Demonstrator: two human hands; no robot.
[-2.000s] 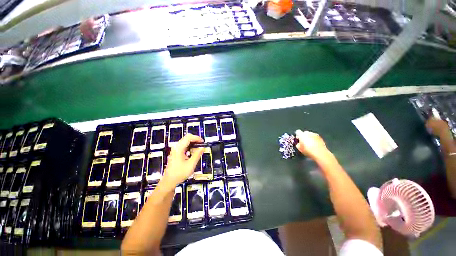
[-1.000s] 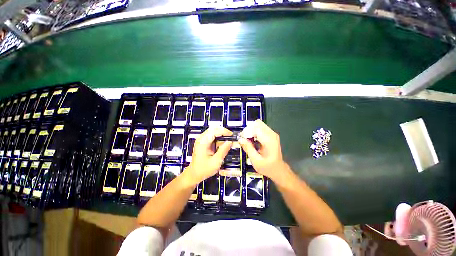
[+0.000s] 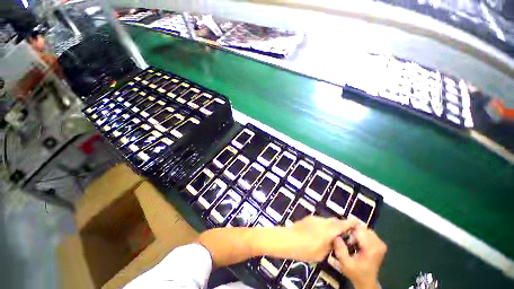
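Observation:
My left hand (image 3: 318,240) and my right hand (image 3: 363,254) meet over the right part of the black tray (image 3: 248,195). Their fingertips are together around a small dark thing, likely a display unit, mostly hidden by the fingers. The tray has rows of pockets with dark display units (image 3: 320,184) that have white or gold edges. One pocket in the far row near the left end holds no unit. A pile of small silvery parts (image 3: 424,282) lies right of the tray, cut by the bottom edge.
Stacked trays (image 3: 194,135) stand left of the working tray. An open cardboard box (image 3: 115,226) is at lower left. The green conveyor belt (image 3: 282,101) runs behind a white rail (image 3: 428,220). More trays (image 3: 417,84) lie beyond it. A person's arm (image 3: 42,51) shows at far left.
The view has swung left, bringing the box and stacked trays further in; the fan and white sheet are out of view. My hands stay together over the tray.

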